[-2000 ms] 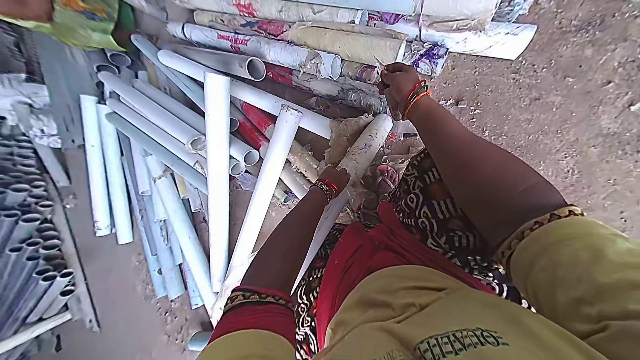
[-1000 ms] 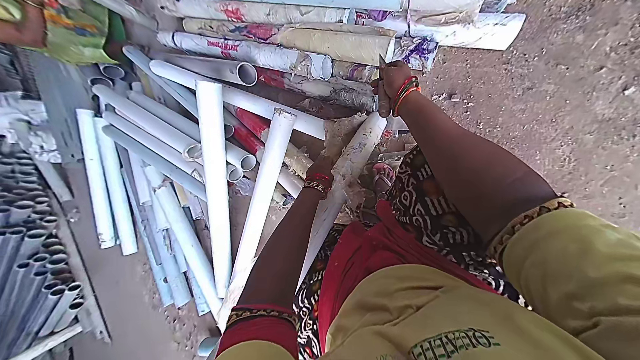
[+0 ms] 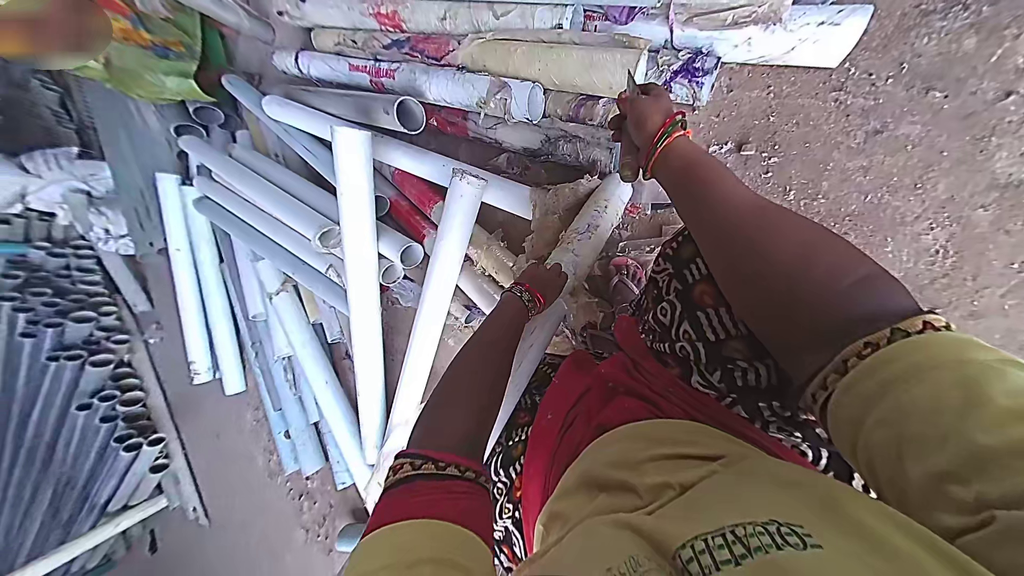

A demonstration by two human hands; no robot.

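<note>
My left hand (image 3: pixel 544 284) grips a white pipe (image 3: pixel 588 228) that lies slanted against my lap, its surface marked with purplish smears. Torn brownish wrapping (image 3: pixel 558 210) hangs beside the pipe's upper part, touching it. My right hand (image 3: pixel 642 120) is closed on a knife (image 3: pixel 631 82), whose pointed blade sticks up past the fingers and whose handle shows below them. That hand is just above the pipe's far end. Two bare white pipes, one upright in view (image 3: pixel 360 280) and one slanted (image 3: pixel 448 288), lie left of my left arm.
Wrapped pipes (image 3: pixel 552 64) lie stacked across the top. More loose pipes (image 3: pixel 264 192) are heaped at the left, and a bundle of grey pipes (image 3: pixel 72 400) stands at the far left. Part of another person (image 3: pixel 56 28) shows at the top left. Bare ground (image 3: pixel 848 176) lies at right.
My right hand with the knife has shifted a little relative to the pipe's far end. My left hand stays on the pipe. The other person's arm at the top left has moved.
</note>
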